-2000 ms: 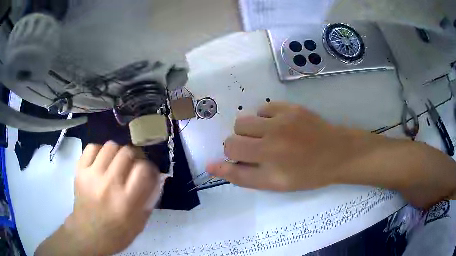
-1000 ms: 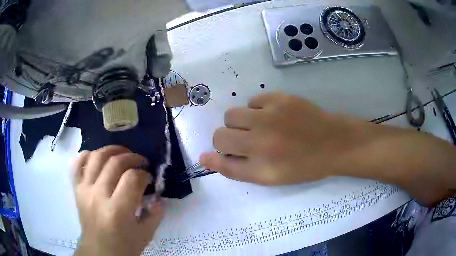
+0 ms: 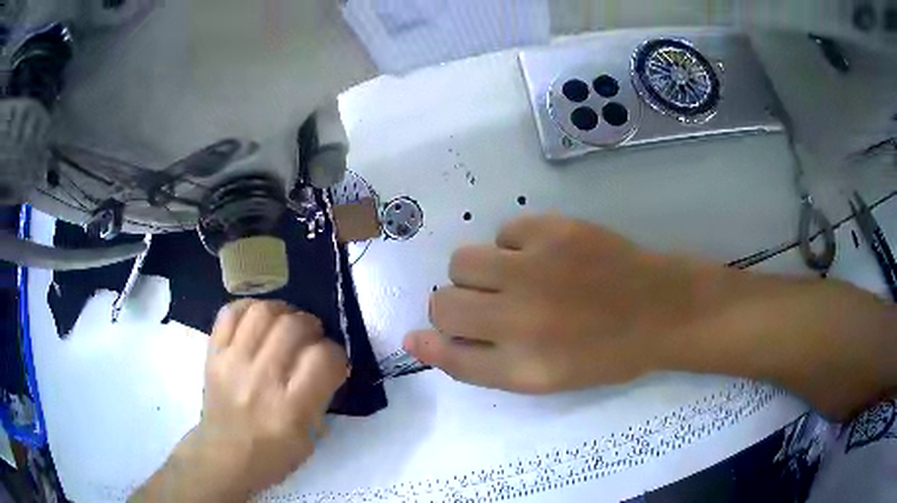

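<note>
The dark fabric panel [image 3: 187, 260] lies under the sewing machine head [image 3: 226, 88]. A thin speckled white strip [image 3: 342, 295] runs along it from the presser foot [image 3: 313, 218] toward me. My left hand [image 3: 270, 378] is curled on the near part of the panel, with the thumb side at the strip; its fingertips are hidden. My right hand [image 3: 541, 305] rests on the white bed right of the panel, fingers curled. Thin dark, pointed lines [image 3: 398, 367] show beside its thumb; whether it holds a tool is unclear.
A cream knob [image 3: 254, 265] hangs over the panel. A silver phone [image 3: 649, 93] lies at the back right. Scissors [image 3: 816, 236] and dark snips [image 3: 873, 236] are at the far right. A blue-rimmed basket [image 3: 28, 324] is at the left edge. A ruler scale [image 3: 590, 447] runs along the front.
My left hand has moved right and forward along the panel, closer to the cream knob. The right hand has stayed in nearly the same place. The camera view has shifted a little.
</note>
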